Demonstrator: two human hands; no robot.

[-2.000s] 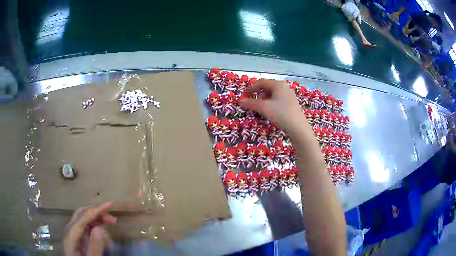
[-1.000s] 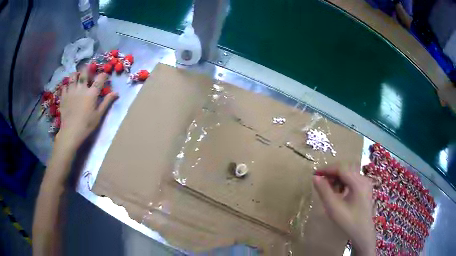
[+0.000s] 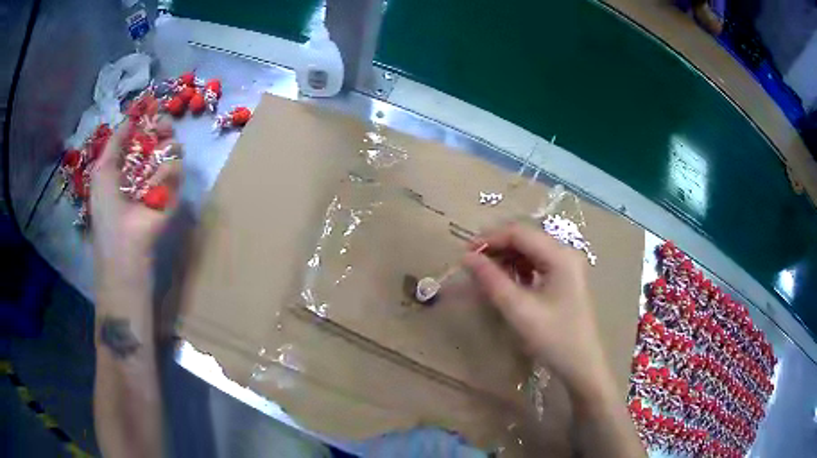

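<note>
My left hand (image 3: 134, 192) is palm up at the left, blurred, and holds several red-topped figurines (image 3: 141, 165). More loose figurines (image 3: 186, 95) lie behind and beside it on the metal. My right hand (image 3: 528, 277) is over the middle of the cardboard and pinches a thin pale stick (image 3: 461, 267). The stick's tip is at the small glue pot (image 3: 427, 289); whether it touches the glue is too small to tell. Small white parts (image 3: 566, 234) lie in a pile behind my right hand, with a few set apart (image 3: 490, 198).
The brown cardboard (image 3: 242, 206) with clear tape lies on the metal bench. Rows of figurines (image 3: 699, 349) stand at the right. A green belt (image 3: 537, 98) runs behind. A white bracket (image 3: 320, 67), a bottle (image 3: 137, 22) and a crumpled white cloth or bag (image 3: 121, 79) are at the back left.
My left hand has turned from palm down over the loose figurines to palm up with several in it. My right hand has moved left to the glue pot, and the stick now shows in it.
</note>
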